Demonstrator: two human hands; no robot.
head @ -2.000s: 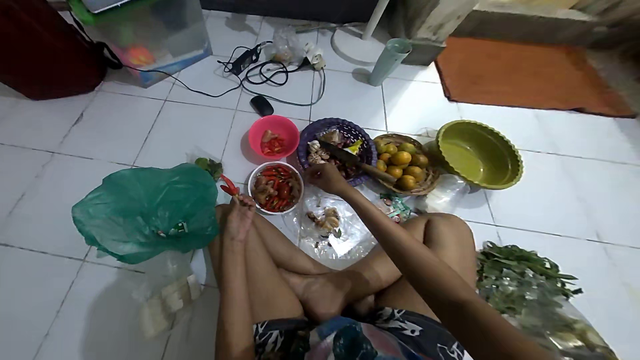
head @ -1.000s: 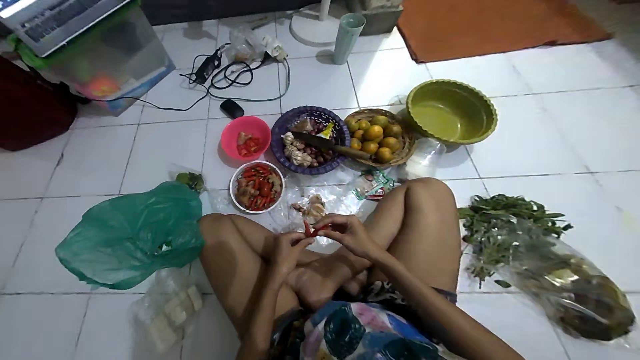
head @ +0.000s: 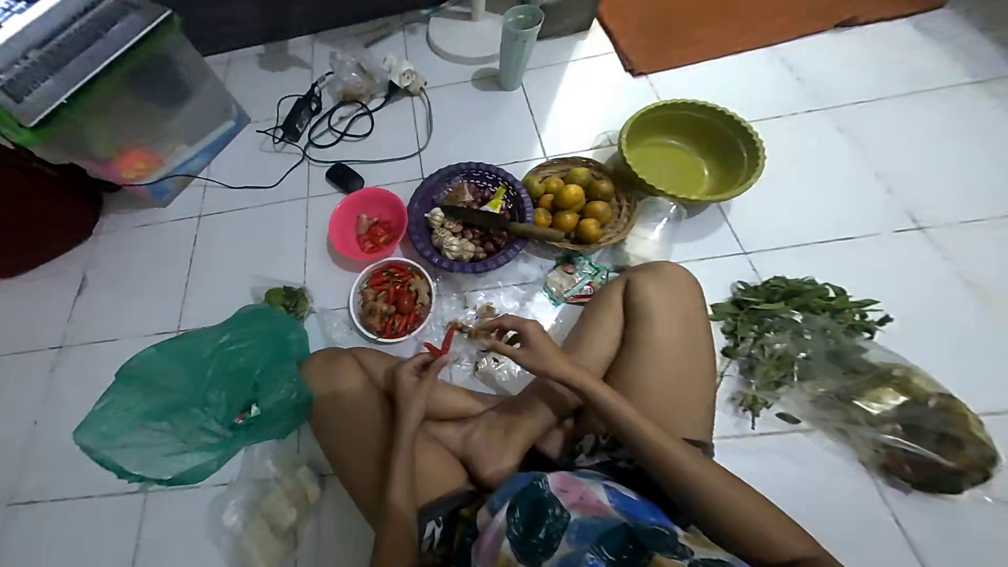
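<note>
Pinched in my left hand (head: 420,378) is a split red chili (head: 443,343), held above my crossed legs. My right hand (head: 526,343) is just right of it, fingers bent beside the chili's tip; whether they grip anything is unclear. Brownish scraps (head: 482,313) lie on clear plastic (head: 500,370) behind that hand. A white bowl (head: 353,315) of red chilies and other pieces stands beyond my left hand. Behind it are a pink bowl (head: 339,213) with cut red pieces and a purple basket (head: 421,236) of garlic and shallots. A knife (head: 488,220) lies across the basket.
A wicker basket (head: 622,228) of orange-green citrus fruit and an olive-green basin (head: 693,189) stand beyond my knees. On the left lie a green plastic bag (head: 197,386) and a clear bag of pale blocks (head: 276,512). Leafy greens (head: 795,323) lie right. A cable (head: 370,157) and mouse (head: 344,178) lie farther back.
Two seconds ago my right hand was by the purple basket; it has come back beside my left hand. My left hand has moved from the left toward the middle with red chili.
</note>
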